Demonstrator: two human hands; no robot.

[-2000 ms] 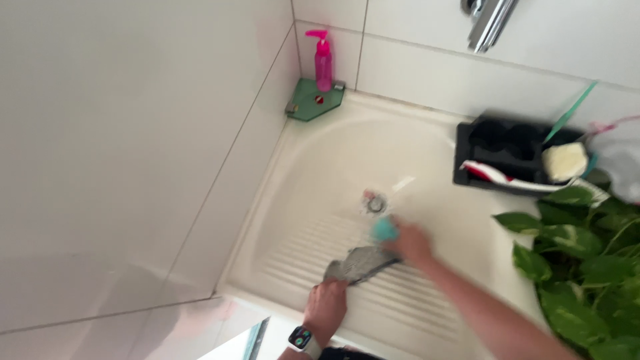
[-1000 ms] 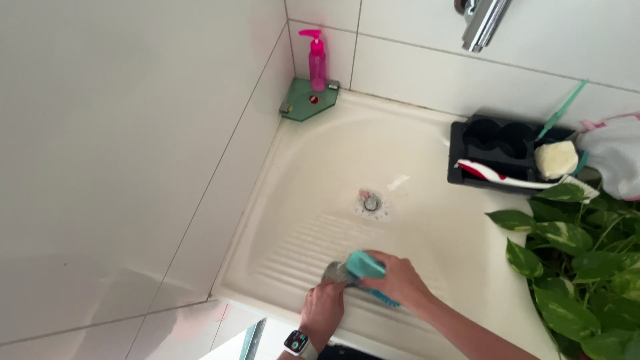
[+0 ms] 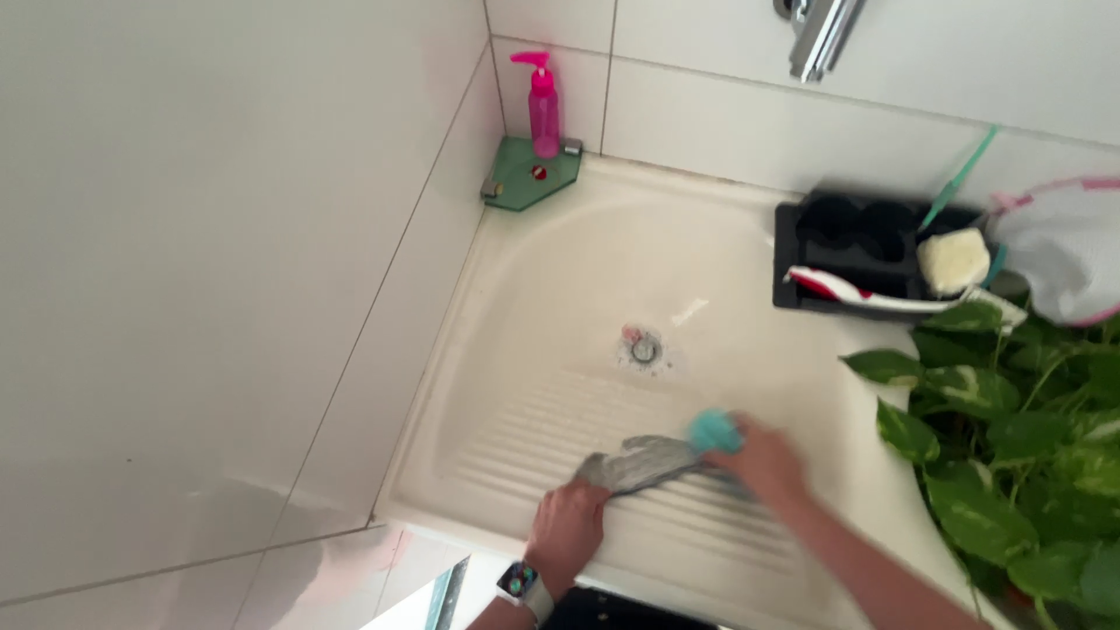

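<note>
A wet-looking grey cloth (image 3: 646,465) lies stretched across the ridged washboard part of a cream laundry sink (image 3: 560,297). My left hand (image 3: 569,525), with a smartwatch on its wrist, grips the cloth's left end near the front rim. My right hand (image 3: 766,459) holds a turquoise scrubbing brush (image 3: 716,433) at the cloth's right end. Motion blurs this hand and the brush, and its bristles cannot be made out. Behind the cloth is the drain (image 3: 645,348), with a small pink bit beside it.
A pink pump bottle (image 3: 544,114) stands on a green glass corner shelf (image 3: 516,188). At the right rear, a black tray (image 3: 787,254) holds a white-and-red brush (image 3: 866,297) and a pale soap bar (image 3: 954,261). Leaves of a potted plant (image 3: 980,437) overhang the right side. A chrome faucet (image 3: 822,39) juts out above.
My right hand and the turquoise brush have moved right and away from my left hand since one second ago, and more of the grey cloth shows. My left hand keeps its hold.
</note>
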